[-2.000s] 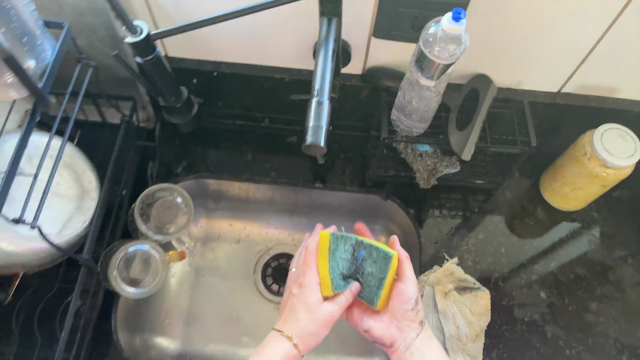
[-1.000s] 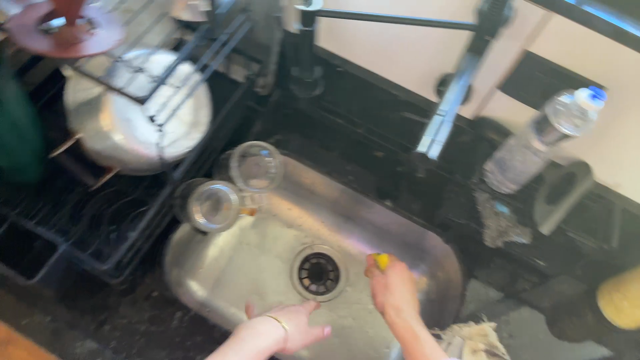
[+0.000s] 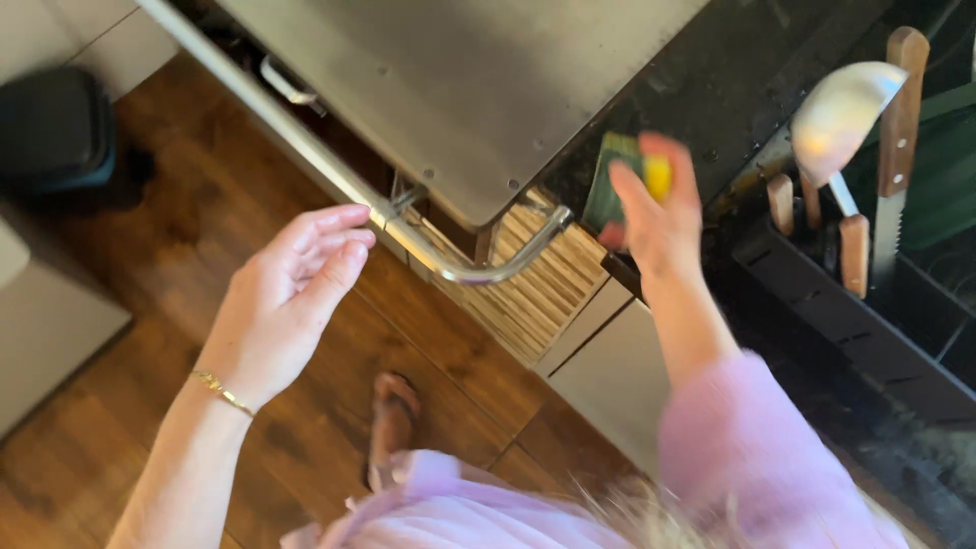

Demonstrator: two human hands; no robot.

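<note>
In my right hand, blurred by motion, is a yellow and green scouring sponge, gripped above the dark countertop beside the corner of a metal stove cover. A curved metal rail runs along the front of the stove. Near the left part of that rail is my left hand, empty, its fingers loosely bent and a gold bracelet at the wrist.
A black cutlery holder at the right holds a ladle and wooden-handled knives. Below the counter are a slatted wood-look panel and a pale cabinet front. A dark bin stands on the wooden floor.
The view has swung from the sink to the stove. Both hands have left the sink. The sponge, between both hands two seconds ago, is now in my right hand only.
</note>
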